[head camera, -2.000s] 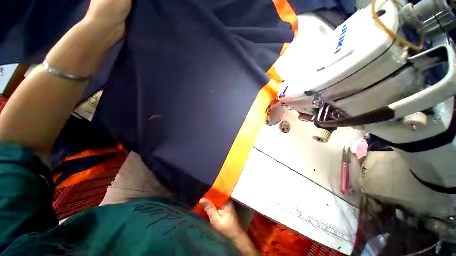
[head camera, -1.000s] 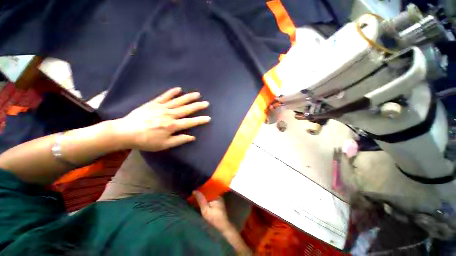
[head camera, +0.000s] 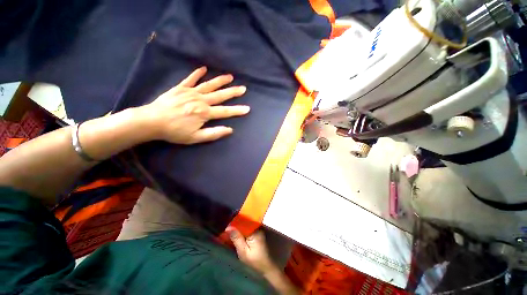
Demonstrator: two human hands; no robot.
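A dark navy fabric panel lies over the white machine table. A bright orange strip runs along its right edge up to the needle area of the cream sewing machine. My left hand lies flat on the navy panel with its fingers spread, gripping nothing. My right hand pinches the near end of the orange strip at the table's front edge, thumb on top; its other fingers are partly hidden.
Pink thread snips lie on the machine bed beside a small pink piece. A yellow-tan loop hangs on the machine head. Red perforated crates with orange and navy cloth stand below left; more orange cloth shows below the table.
My left hand has come down from the top of the panel to lie flat on it, then shifted slightly up. My right hand still holds the strip's near end.
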